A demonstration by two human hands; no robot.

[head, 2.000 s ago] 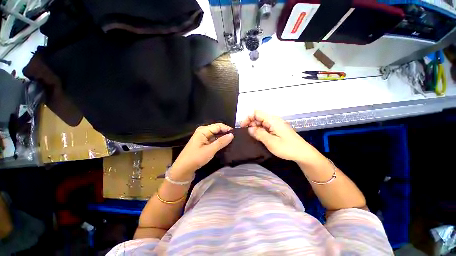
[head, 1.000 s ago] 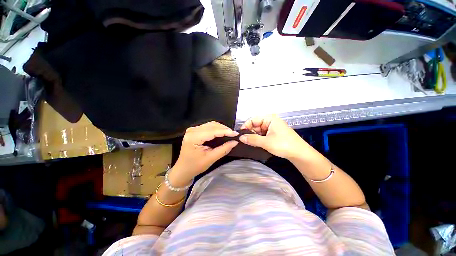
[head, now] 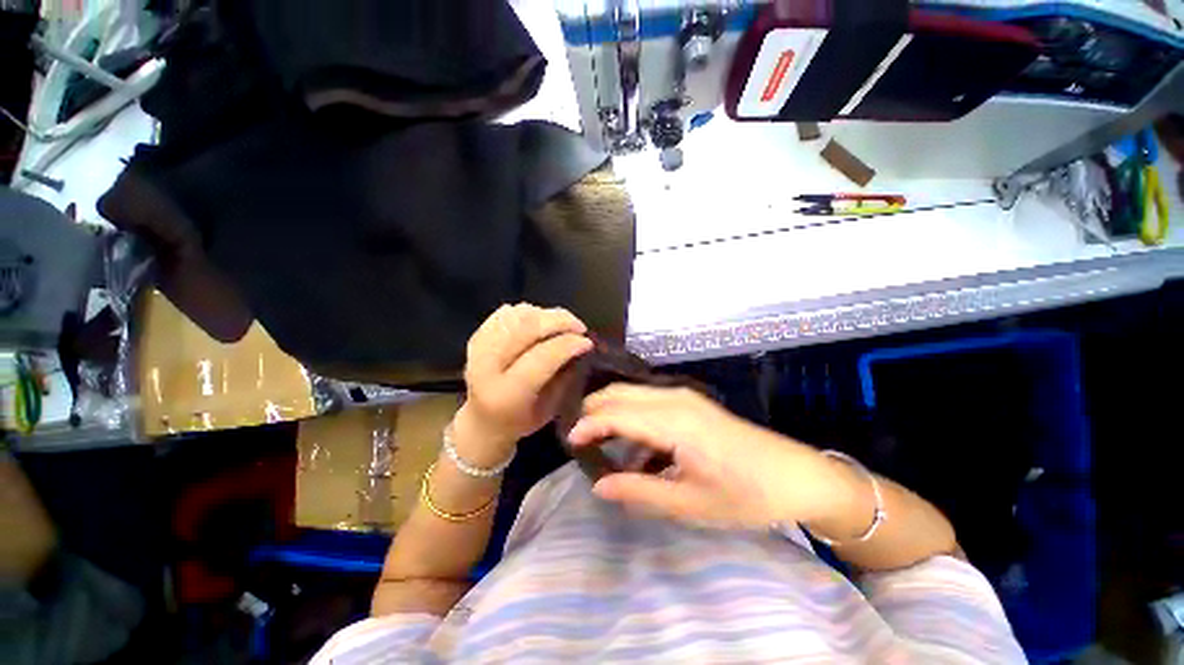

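A small dark brown cloth piece (head: 580,403) is held near my lap, just off the table's front edge, partly hidden by my fingers. My left hand (head: 522,368) pinches its upper left edge between thumb and fingers. My right hand (head: 675,455) is lower and to the right, fingers curved over the cloth, with thumb and fingertips at its lower part. The large black garment piece (head: 377,234) lies draped over the table to the left of the needle area and hangs at the front edge.
The presser foot area (head: 623,127) is above the cloth. Thread snips (head: 851,204) and a small brown scrap (head: 848,163) lie to the right. A dark red case (head: 883,65) is strapped to the machine. Cardboard (head: 351,470) is at lower left, a blue bin (head: 961,351) below right.
My right hand has moved down and turned over the small cloth. My left hand has turned more upright and lifts its edge. The cloth now hangs more steeply. The view has shifted slightly.
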